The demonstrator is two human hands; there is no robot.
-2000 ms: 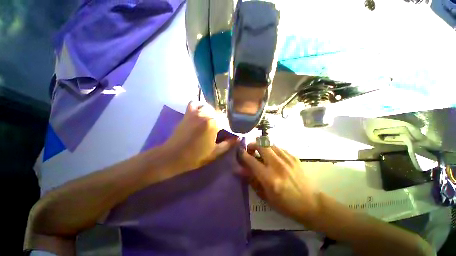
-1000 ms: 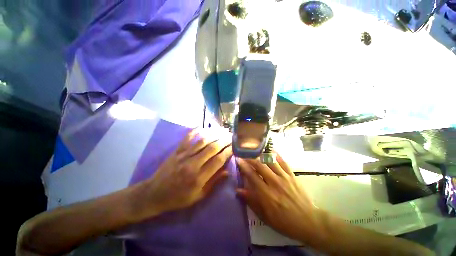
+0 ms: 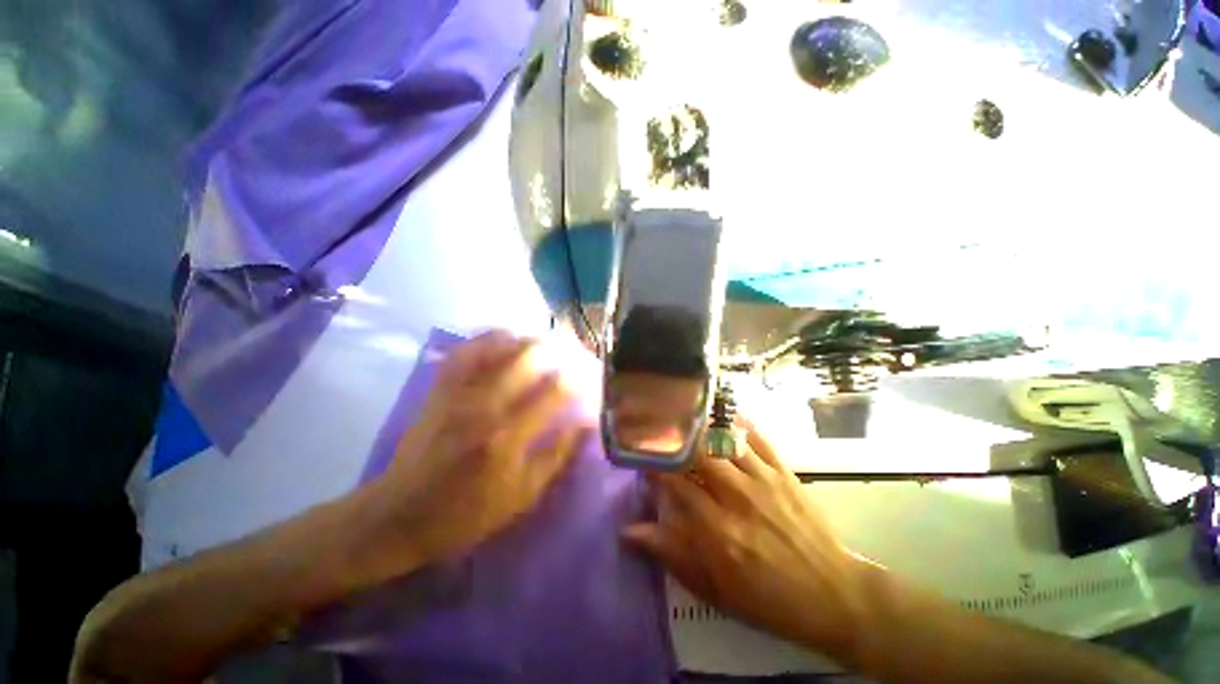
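A purple garment piece (image 3: 575,588) lies on the white table under the sewing machine head (image 3: 856,160) and hangs over the table's front edge. My left hand (image 3: 488,434) lies flat and slightly blurred on the cloth, left of the grey-black glossy block (image 3: 658,341). My right hand (image 3: 736,528) rests at the cloth's right edge, its fingertips just below the block. Both hands have fingers somewhat spread, pressing on the cloth. The block hides the needle and the presser foot.
Heaped purple cloth (image 3: 321,147) lies at the left, with a blue triangle (image 3: 178,434) beside it. The thread tension assembly (image 3: 846,354) is right of the block. A flat black rectangle (image 3: 1104,501) lies at the right. A printed ruler (image 3: 937,601) runs along the front edge.
The fingers, bent and pinching the cloth earlier, are now flatter and more spread. The view has shifted, so the block appears lower. Little else differs.
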